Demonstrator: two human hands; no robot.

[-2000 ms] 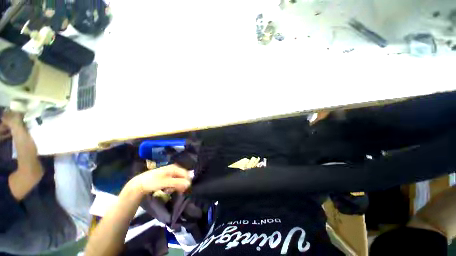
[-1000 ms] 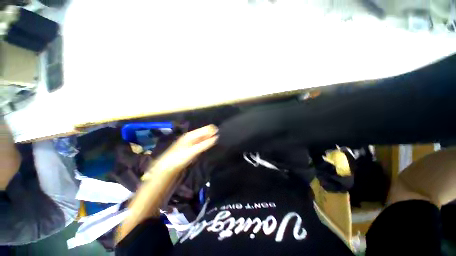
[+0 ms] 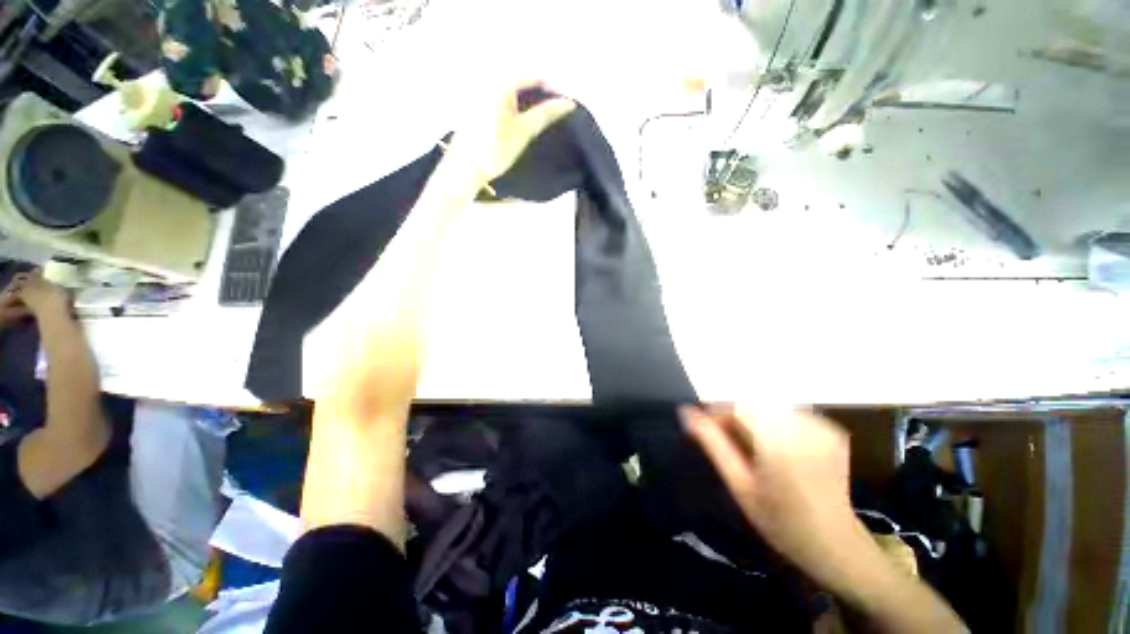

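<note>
A long black fabric band [image 3: 620, 291] lies over the white table, bent in an arch, with one end at the table edge on the left and the other part running down over the front edge. My left hand [image 3: 514, 136] is on the band at the top of the arch and holds it there. My right hand [image 3: 781, 471], slightly blurred, pinches the band's edge just below the table's front edge. More black fabric [image 3: 558, 477] lies on my lap and merges with the black shirt.
The presser foot [image 3: 731, 180] is right of the band. A dark slim tool [image 3: 989, 214] lies farther right. A dark keyed object [image 3: 253, 245] and another machine [image 3: 105, 186] are at left, beside a seated person [image 3: 68, 483]. An open carton [image 3: 1029, 520] is at lower right.
The view has shifted. My left hand has moved up from the lap onto the table with the band, which now arches over the white surface. My right hand has come into clear view near the table edge.
</note>
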